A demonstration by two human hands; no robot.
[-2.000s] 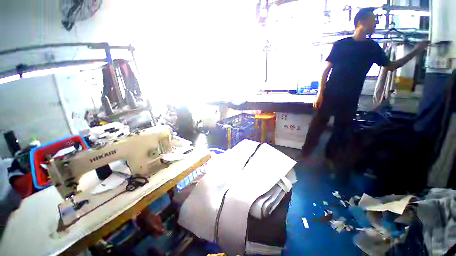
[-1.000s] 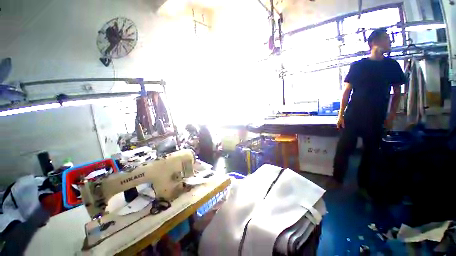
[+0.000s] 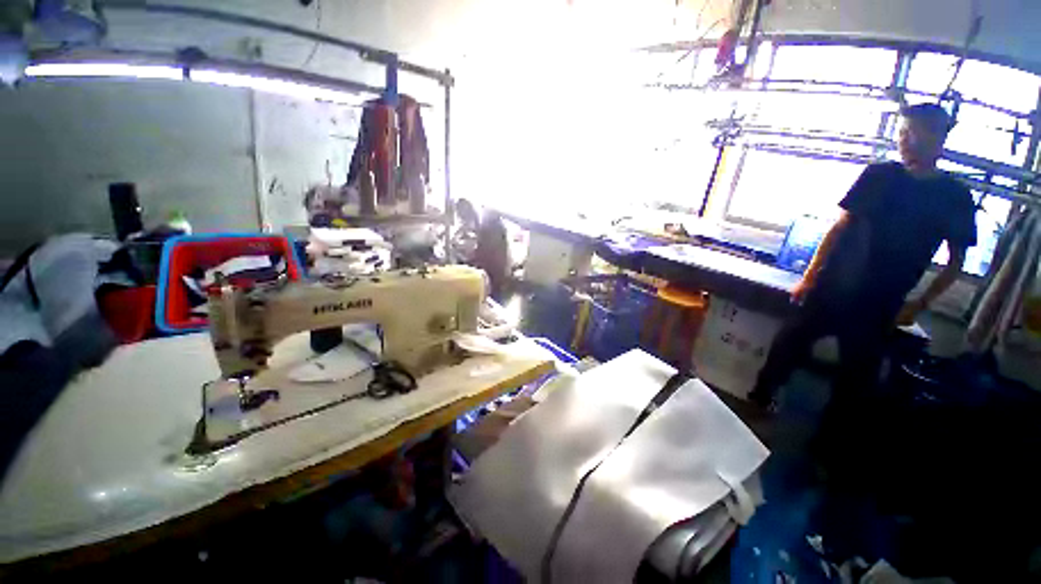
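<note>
The cream sewing machine (image 3: 343, 314) with HIKARI lettering stands on the worn white table (image 3: 126, 456). Its presser foot and needle area is above the needle plate (image 3: 223, 397) at the left end. Black-handled scissors (image 3: 392, 380) lie by the foot of the machine's pillar. A pale cut piece (image 3: 331, 363) lies under the machine arm. The stack of pale panels (image 3: 639, 462) with a dark gap across it is right of the table, with folded layers at its lower right. Neither of my hands is in view.
A red basket inside a blue one (image 3: 228, 274) is behind the machine. Dark and grey-white fabric (image 3: 69, 285) is at far left. A person in dark clothes (image 3: 885, 251) stands at right by a long table (image 3: 708, 262). An orange stool (image 3: 682, 299) and floor scraps (image 3: 839, 561) also show.
My view has turned, so the machine and stack sit further right in the picture. The person at right has lowered an outstretched arm and now leans by the long table.
</note>
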